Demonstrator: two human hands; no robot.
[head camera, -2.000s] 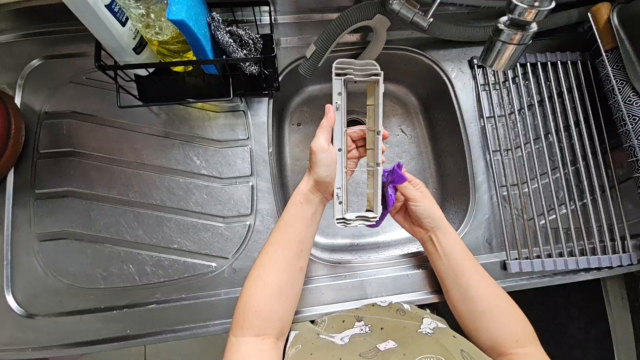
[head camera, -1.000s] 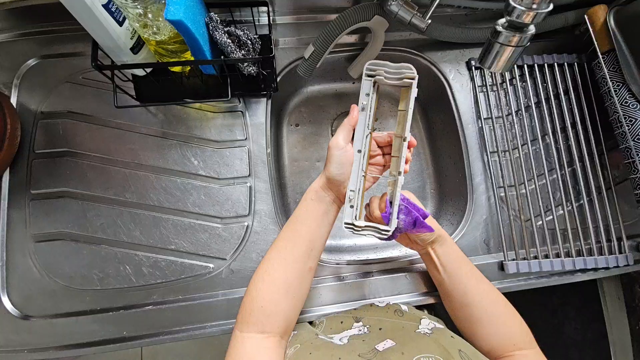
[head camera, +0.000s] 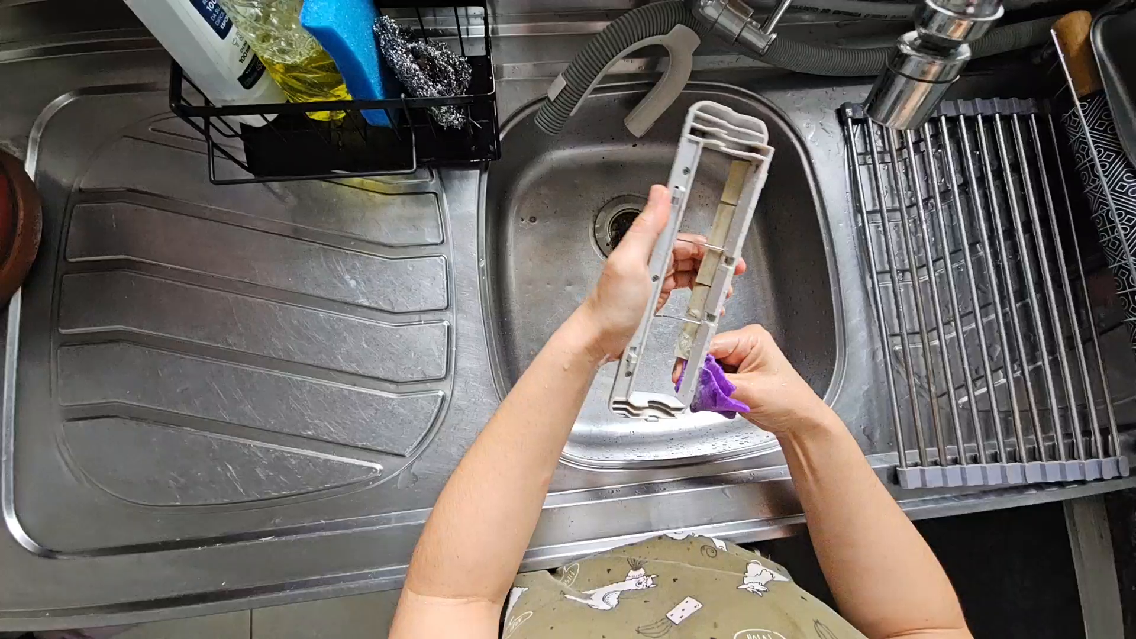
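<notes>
A long, narrow plastic frame (head camera: 655, 266), grey-white with wavy ends, is tilted over the stainless steel sink basin (head camera: 550, 222). My left hand (head camera: 628, 284) grips it around the middle, thumb on the near long side and fingers reaching behind and through the opening. At the lower right corner of the frame, my right hand (head camera: 754, 373) pinches a purple cloth (head camera: 714, 389) against the right long side. Some of the right hand's fingertips are hidden behind the frame and cloth. The drain (head camera: 619, 224) shows left of the frame.
A black wire caddy (head camera: 328, 111) with bottles, a blue sponge (head camera: 346, 49) and a steel wool scourer (head camera: 426, 71) stands upper left. A grey hose (head camera: 603, 62) and chrome faucet (head camera: 919, 71) overhang the back. The ribbed drainboard (head camera: 257, 302) lies left, a roll-up metal rack (head camera: 985, 293) right.
The frame has tilted further to the right than two seconds ago. My right hand, bunched under the frame's lower end one second ago, is now at its right side with the purple cloth.
</notes>
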